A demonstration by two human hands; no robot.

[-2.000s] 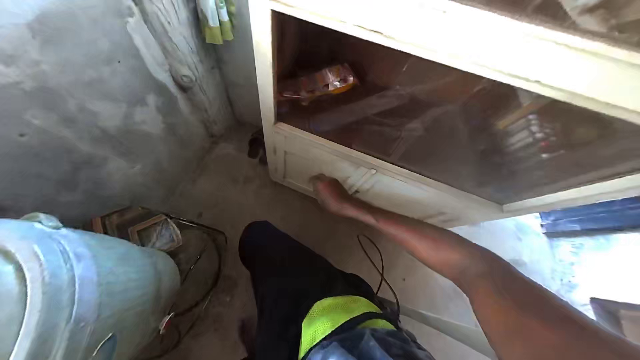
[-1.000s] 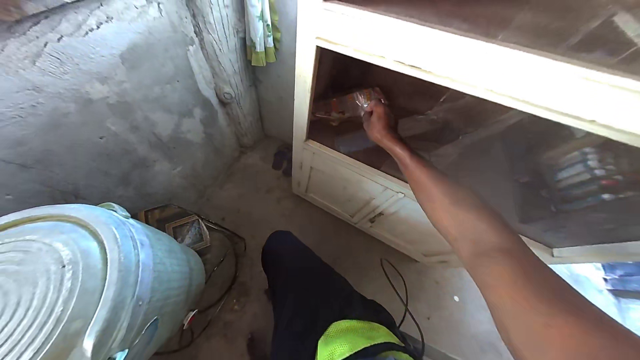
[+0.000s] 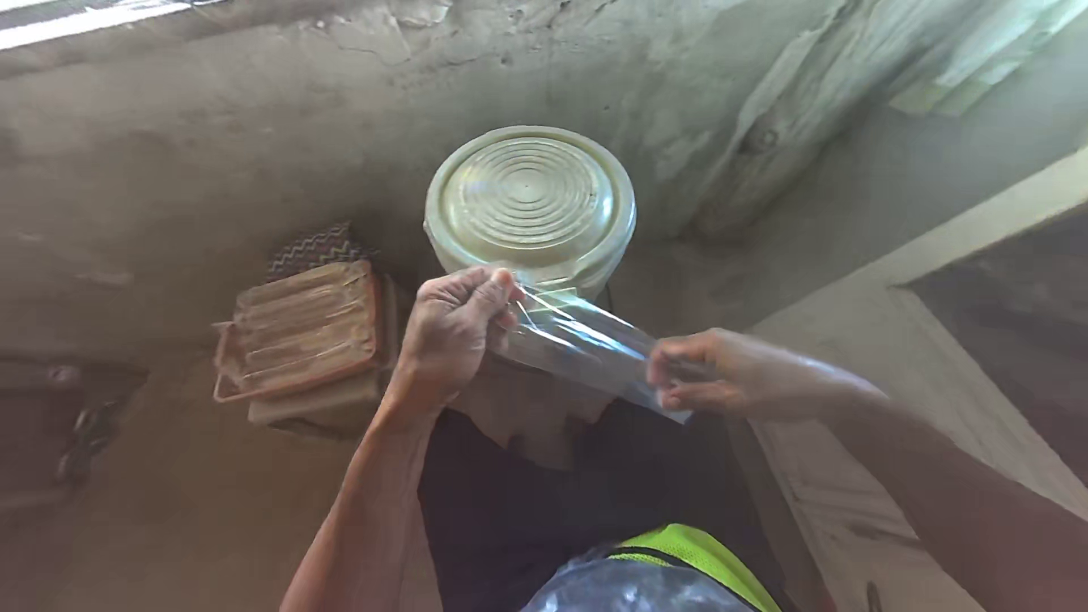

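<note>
A clear plastic film or bag (image 3: 586, 340) is stretched between my two hands. My left hand (image 3: 463, 319) pinches one end of it between thumb and fingers. The other end is in my right hand (image 3: 710, 374), lower and to the right, with the fingers curled and somewhat blurred. Beyond the film stands a pale plastic drum with a ringed round lid (image 3: 527, 191). Whether anything lies inside the clear plastic cannot be told.
At the left, a reddish tray or basket (image 3: 306, 327) rests on a box, with a zigzag-patterned item (image 3: 319, 252) behind. A dark case-like object (image 3: 64, 425) lies further left. The white cabinet (image 3: 926, 374) is at the right; a rough wall (image 3: 340, 127) runs behind.
The view has swung left from the cabinet to the drum. One second ago a hand was at a packet on the cabinet shelf; now both hands show, holding clear plastic.
</note>
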